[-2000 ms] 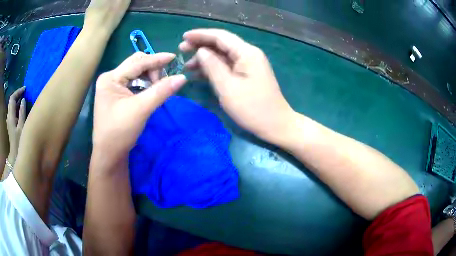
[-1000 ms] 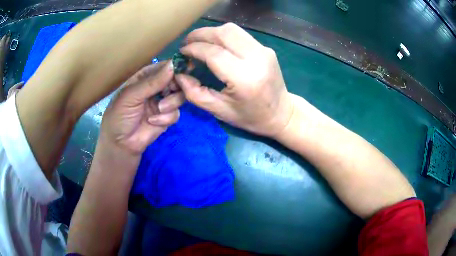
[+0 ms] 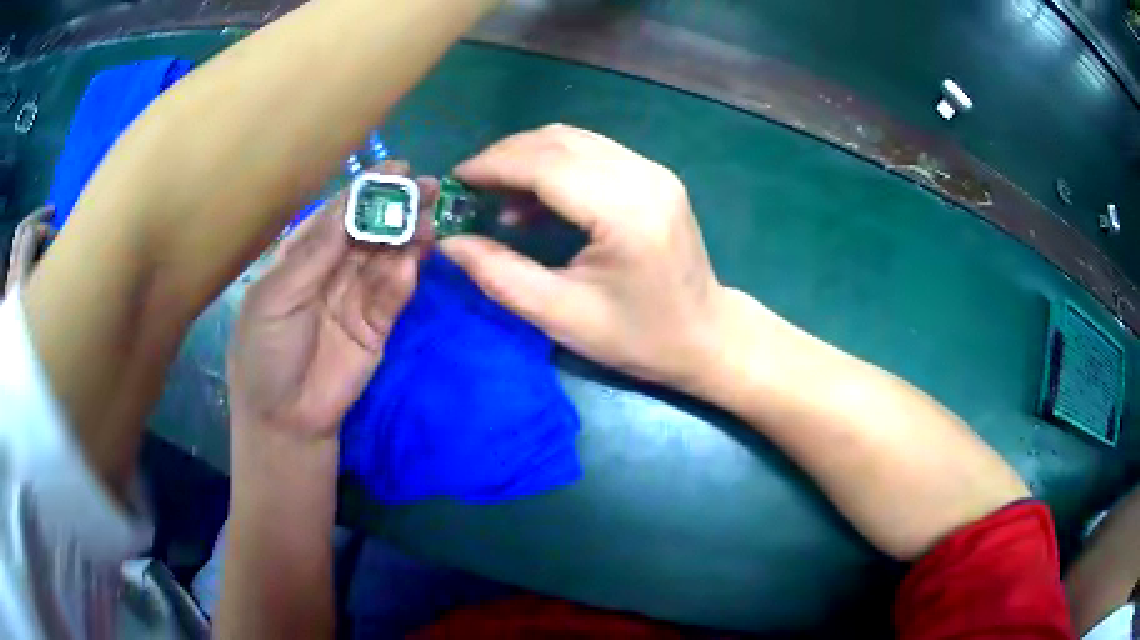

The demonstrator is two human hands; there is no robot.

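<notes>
My left hand (image 3: 328, 319) holds a small square housing (image 3: 383, 209) at its fingertips. The housing has a white rounded rim and a green board with a pale square inside, facing up. My right hand (image 3: 600, 256) pinches a small dark green piece (image 3: 455, 208) between thumb and forefinger, just right of the housing. Whether the two touch is hard to tell. A crumpled blue cloth (image 3: 463, 388) lies under my hands. Part of the blue snips (image 3: 368, 153) shows above my left hand.
A neighbour's bare arm (image 3: 238, 150) reaches across from the left, close to my left hand. Another blue cloth (image 3: 110, 131) lies at left. A brown strip (image 3: 800, 119) separates bench and belt. Small white parts (image 3: 954, 99) are on the belt. A green ridged tray (image 3: 1085, 375) is at right.
The white-rimmed housing now shows in my left hand, and my right hand has moved slightly down with the green piece. The neighbour's arm swung in from the left. White belt parts shifted left.
</notes>
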